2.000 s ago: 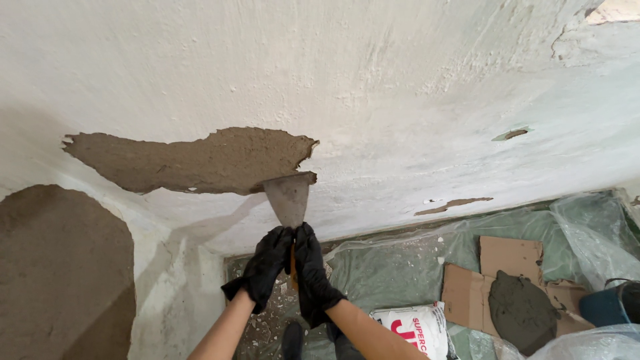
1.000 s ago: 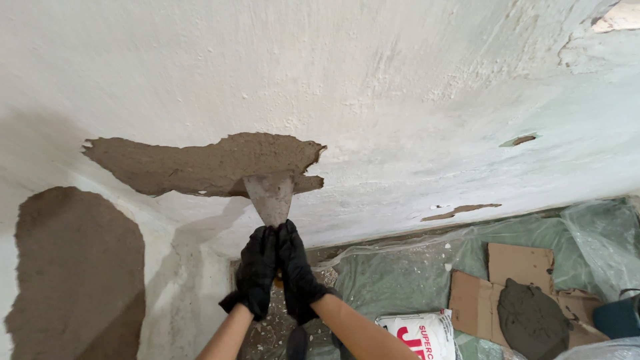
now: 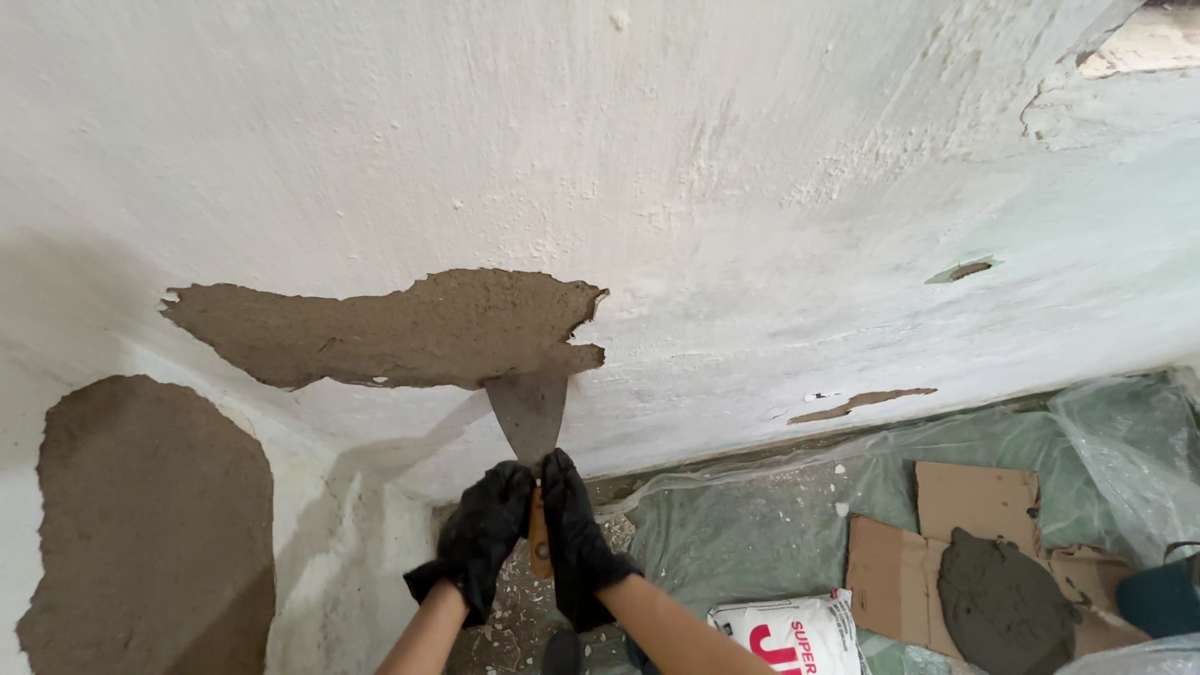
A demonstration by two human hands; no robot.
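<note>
A putty knife with a wooden handle (image 3: pixel 528 417) is held between my left hand (image 3: pixel 483 534) and my right hand (image 3: pixel 574 539), both in black gloves. Its metal blade points away from me, with the edge on the lower rim of a long brown mortar patch (image 3: pixel 403 328) in the white wall (image 3: pixel 656 169). The blade meets the patch near its right end. Part of the handle shows between my hands; the fingertips are partly hidden. A second, rounded brown patch (image 3: pixel 155 534) lies on the adjoining wall at the lower left.
At the lower right, wet grey mortar (image 3: pixel 1003 600) lies on cardboard (image 3: pixel 886 572) over plastic sheeting (image 3: pixel 741 534). A white bag with writing (image 3: pixel 797 637) and a blue bucket (image 3: pixel 1162 595) stand nearby. Farther right, the wall has a small hole (image 3: pixel 970 270) and a narrow damaged strip (image 3: pixel 862 403).
The blade first lay at the patch's lower right end, then moved left and up over the mortar. Now it is back at the lower rim. Both hands have kept hold of the knife.
</note>
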